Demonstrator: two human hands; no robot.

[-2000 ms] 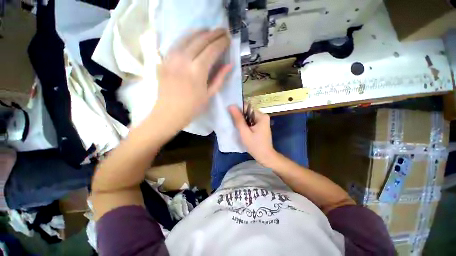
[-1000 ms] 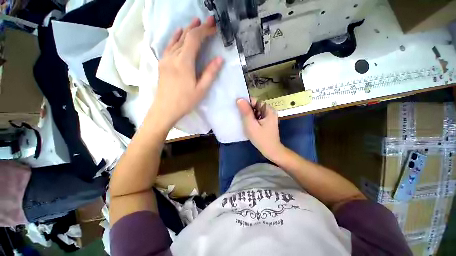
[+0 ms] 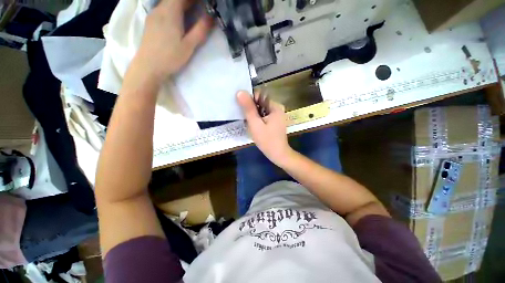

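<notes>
A white fabric panel [image 3: 213,83] lies flat on the machine table, its right edge along the dark presser foot and needle area [image 3: 243,38]. My left hand [image 3: 169,41] rests spread on the panel, thumb apart, near the top of the picture; some fingertips are hard to see. My right hand [image 3: 266,124] is at the panel's near right corner, thumb on its edge. Dark thread snips [image 3: 262,104] sit in my right hand, partly hidden by the fingers. Whether the fingers also pinch the fabric from below is hidden.
The off-white machine body [image 3: 315,38] stands at the upper right. A yellow ruler strip [image 3: 310,113] lies by the scrap opening [image 3: 290,88]. Black and white pieces [image 3: 50,110] heap at left. A taped carton [image 3: 457,232] with a phone [image 3: 444,187] stands at right. Scraps lie below.
The white panel has moved up and away, baring the table's near edge and scale. My left hand has moved up with it. My right hand stays near the opening with the snips.
</notes>
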